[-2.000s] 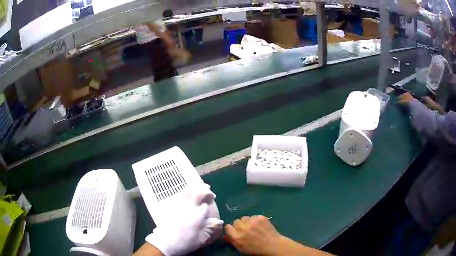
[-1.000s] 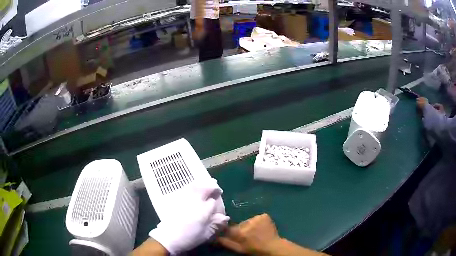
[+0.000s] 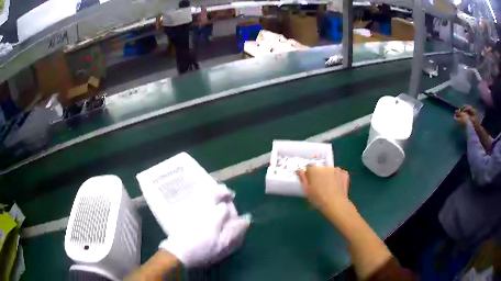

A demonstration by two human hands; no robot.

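A white appliance housing (image 3: 170, 189) lies tilted on the green bench at centre left, its grille blurred. My left hand (image 3: 206, 241), in a thin white glove, grips the lower right end of this housing. My bare right hand (image 3: 325, 185) is at the front right of the white foam parts tray (image 3: 284, 185), its fingertips inside over tiny white pieces. Whether the fingers pinch a piece is hidden.
A second white housing (image 3: 101, 219) stands at the left, a third (image 3: 389, 134) lies at the right beside a clear tub (image 3: 409, 103). Green cartons (image 3: 7, 236) are at the left edge. A coworker (image 3: 475, 148) is at the right; another person (image 3: 180, 35) stands beyond the belt.
My right hand has left the lower end of the held housing and moved right and up to the foam tray. My left hand still holds the housing. The view has shifted slightly.
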